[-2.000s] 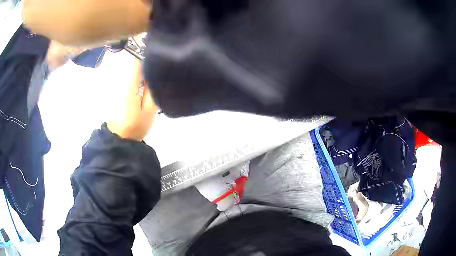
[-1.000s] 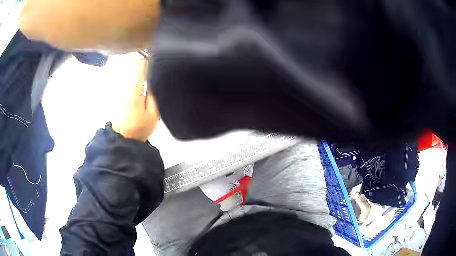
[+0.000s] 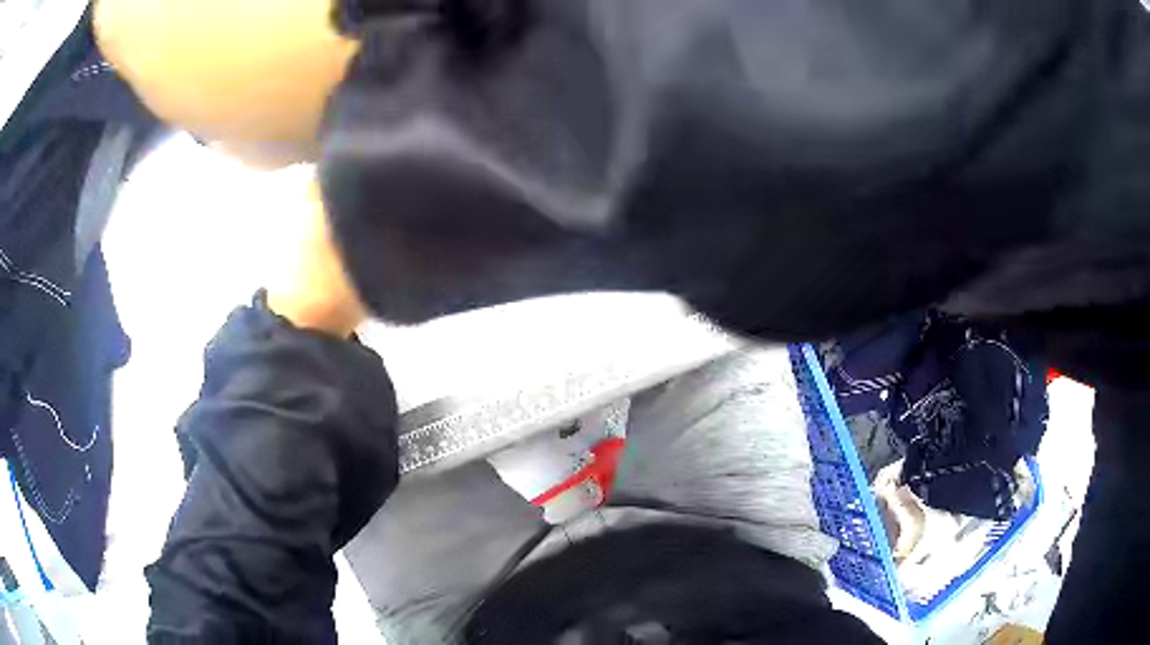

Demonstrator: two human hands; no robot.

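My right hand (image 3: 227, 76) is large and blurred at the upper left, close to the camera, with its black sleeve crossing the upper picture. My left hand (image 3: 308, 271) lies over the white table (image 3: 542, 340), lower down, its fingers hidden behind the right hand and sleeve. What either hand holds cannot be seen. Dark navy garment pieces (image 3: 51, 340) with pale stitch lines hang over the table's left side. The sewing machine is hidden behind the right arm.
A tape measure strip (image 3: 505, 418) runs along the table's front edge above the grey-trousered lap. A blue plastic basket (image 3: 847, 504) with dark cloth pieces (image 3: 971, 422) stands at the right. A bit of red shows beyond it. A red strap-like thing (image 3: 593, 476) shows between the knees.
My right hand has moved slightly right and down, and its sleeve cuff now shows. The small metal part and thin red item seen near my left hand are now covered or out of sight.
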